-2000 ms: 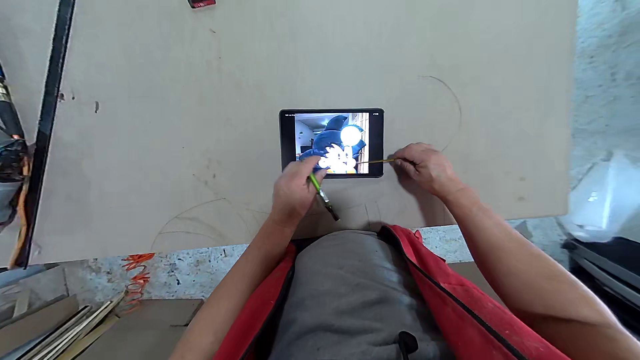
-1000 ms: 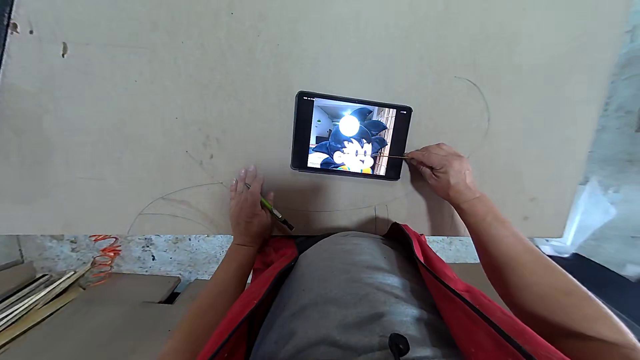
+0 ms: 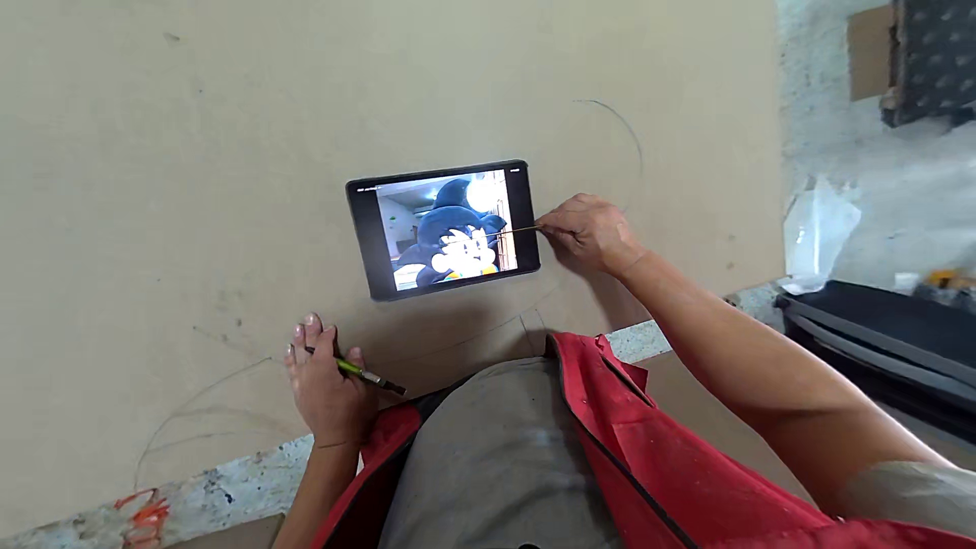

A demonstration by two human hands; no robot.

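A black tablet (image 3: 361,240) lies on the tan board (image 3: 252,152), its screen showing a photo of a dark-haired cartoon figure. Pinched in the fingers of my right hand (image 3: 591,229), at the tablet's right edge, is a thin stick (image 3: 515,229) that reaches over the screen. My left hand (image 3: 328,385) rests on the board, lower left of the tablet. A green pen-like tool (image 3: 354,370) with a dark end passes between its fingers. Thin curved lines are drawn on the board left of my left hand, above my right hand and below the tablet.
The board's near edge runs in front of my red garment (image 3: 648,450). Orange coiled cord (image 3: 149,518) hangs at lower left. Beyond the right edge are a translucent plastic bag (image 3: 820,229), a black case or bag (image 3: 877,335) and a dark dotted object (image 3: 938,61).
My left hand has moved from the tablet's lower left corner down and left onto the board, still with the green tool. My right hand keeps the stick by the tablet's right edge.
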